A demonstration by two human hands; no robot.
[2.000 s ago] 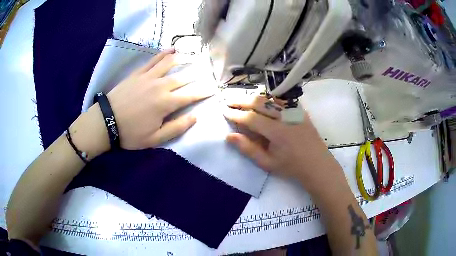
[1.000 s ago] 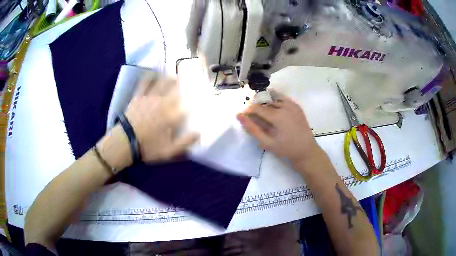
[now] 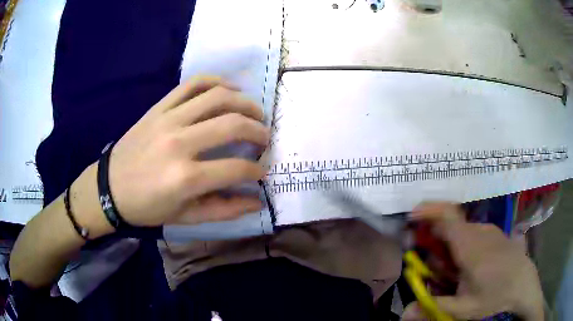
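My left hand (image 3: 188,153) lies over a pale-faced shaped piece (image 3: 229,59), fingers bent at its stitched, frayed right edge. The piece hangs a little over the table's front edge. A dark fabric panel (image 3: 116,75) lies to the left, partly under my left wrist. My right hand (image 3: 480,266), blurred, is at the lower right and holds the scissors (image 3: 418,273) by the red and yellow handles. The blades point left towards the pale piece's edge and do not touch it.
The printed ruler (image 3: 402,170) runs along the front of the white table. The machine bed (image 3: 402,37) is at the top right. A blue-rimmed crate with something red (image 3: 537,204) is below the table at the right. The wearer's lap is below the front edge.
The view has shifted down, and the machine head has left it. The pale piece is away from the needle area, its stitched edge turned right. My right hand has taken the scissors from the table.
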